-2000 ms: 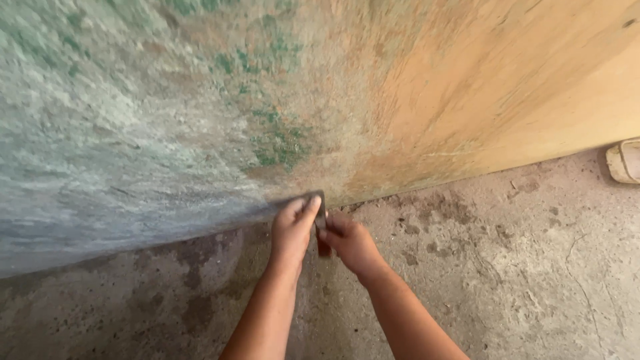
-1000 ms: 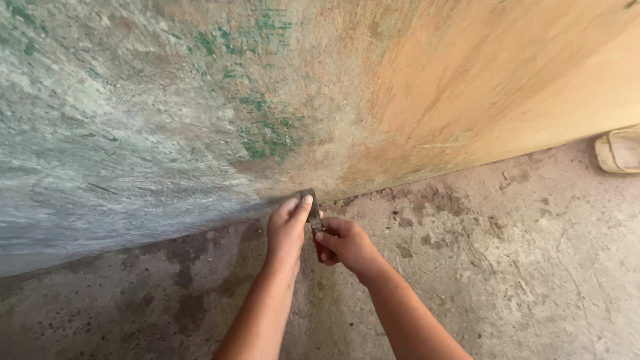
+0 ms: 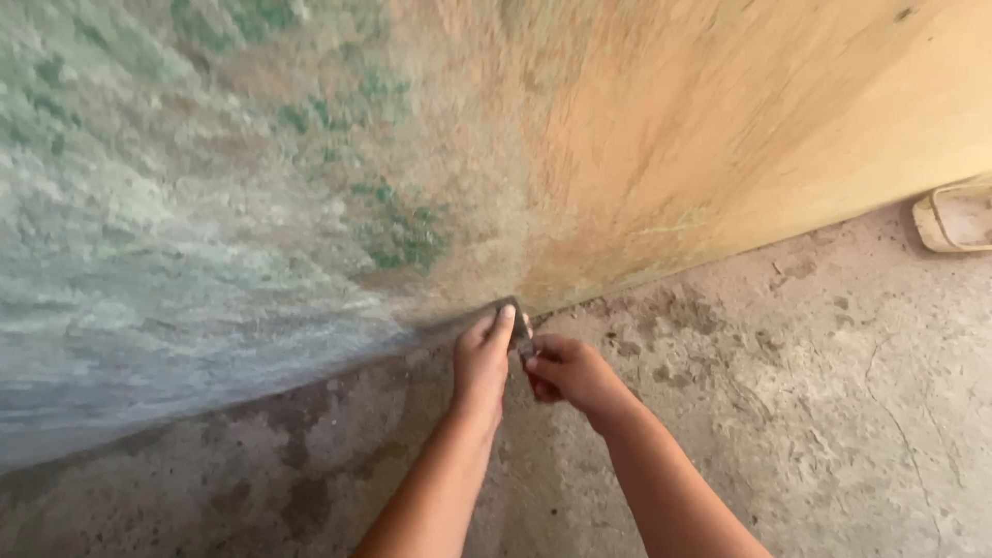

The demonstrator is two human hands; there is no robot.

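A putty knife or scraper [image 3: 518, 322] with a dark metal blade and a reddish handle is held between both hands at the foot of the wall. My left hand [image 3: 482, 353] pinches the blade, its thumb flat on the near face. The handle is in the fingers of my right hand [image 3: 570, 372], just to the right and slightly lower. The blade's end lies at the base of the painted wall [image 3: 434, 186], whose surface is scuffed, with green, grey-blue and orange patches. Whether the blade touches the wall, I cannot tell.
A rough concrete floor [image 3: 814, 387] with damp spots and cracks meets the wall along a slanting edge. At the far right, a cream plastic tub [image 3: 934, 225] with whitish contents stands on the floor close to the wall.
Both hands keep their hold on the scraper near the same part of the wall's foot. Only its tilt and the fingers' positions differ slightly.
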